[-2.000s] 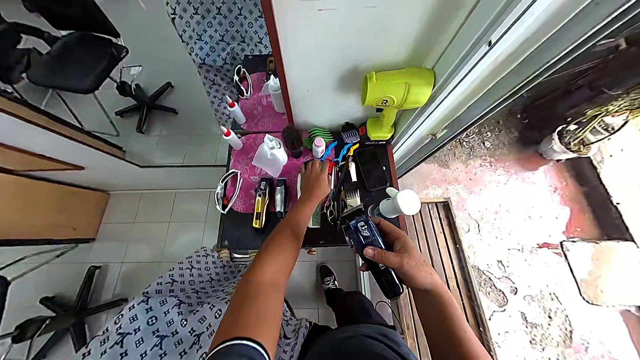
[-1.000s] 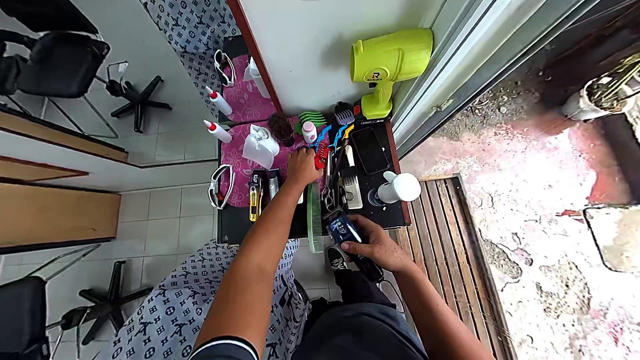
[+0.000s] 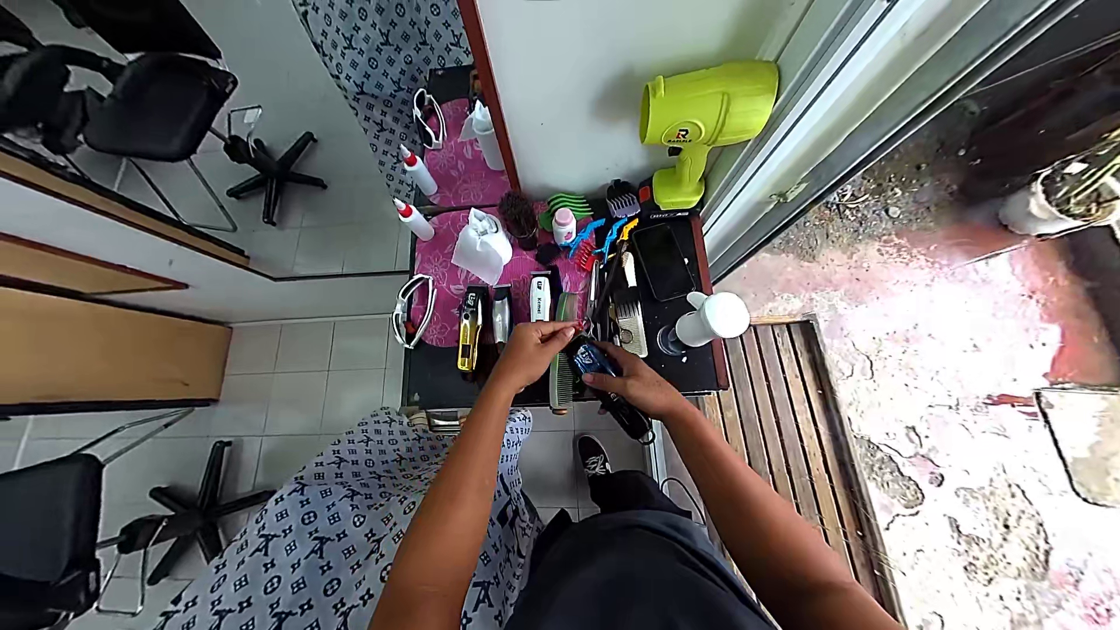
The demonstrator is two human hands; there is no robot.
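Observation:
My right hand (image 3: 637,383) grips a dark hair clipper (image 3: 604,372) over the front edge of the black table. At the clipper's head, my left hand (image 3: 535,352) holds a small red piece, perhaps a guard comb, between thumb and fingers. Just under the two hands lies a green comb (image 3: 562,383). Left of my left hand rest a yellow and black clipper (image 3: 470,331), a slim trimmer (image 3: 501,315) and a white-faced clipper (image 3: 541,297). Coloured guard combs (image 3: 584,254) lie behind the hands, with a pale flat comb (image 3: 631,328) to their right.
A lime-green hair dryer (image 3: 713,109) stands at the back right, near a phone (image 3: 663,262) and a white spray bottle (image 3: 713,319). White bottle (image 3: 414,219), tissue (image 3: 483,249) and white cable (image 3: 414,311) are at left. A patterned cape (image 3: 350,516) covers someone at lower left; a slatted bench (image 3: 787,411) is at right.
My left hand has come back from among the guard combs at the rear of the table to the clipper's head, now with a small red piece. The clipper stays in my right hand.

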